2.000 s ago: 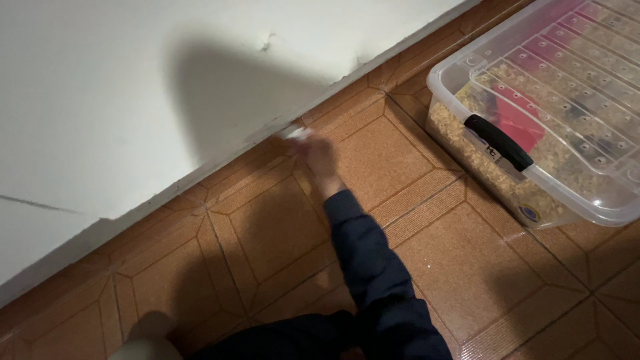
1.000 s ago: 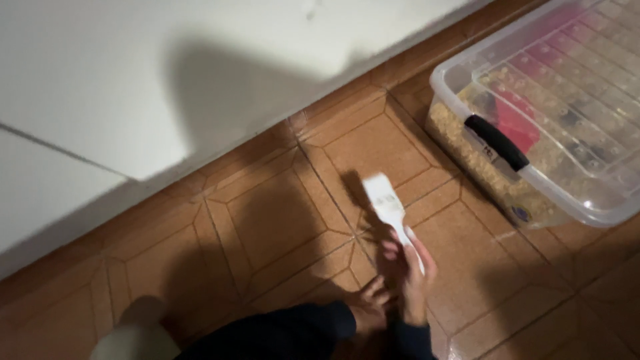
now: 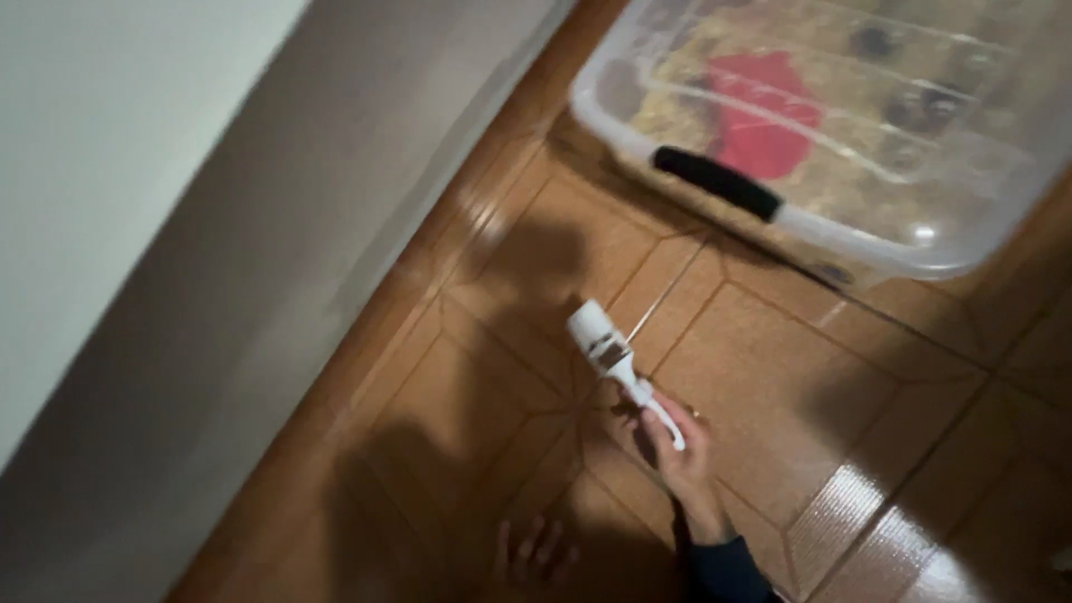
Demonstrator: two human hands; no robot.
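Observation:
My right hand (image 3: 682,448), in a dark blue sleeve, grips the white handle of a paintbrush (image 3: 605,339). The brush has pale bristles and a metal ferrule, and its bristle end points up and left over the tiled floor. Low in the view, my left hand (image 3: 536,548) is in shadow with its fingers apart and nothing seen in it. Whether it touches the floor cannot be told.
A clear plastic bin (image 3: 946,264) with a black handle (image 3: 716,180) stands at the upper right; pale bedding-like material and a red object (image 3: 766,117) show inside. A white wall (image 3: 151,167) runs along the left, beside brown floor tiles (image 3: 779,402).
The right hand has drawn back from the base of the wall, where it was two seconds ago, with the brush. The left hand has come into sight. The view has turned and moved closer.

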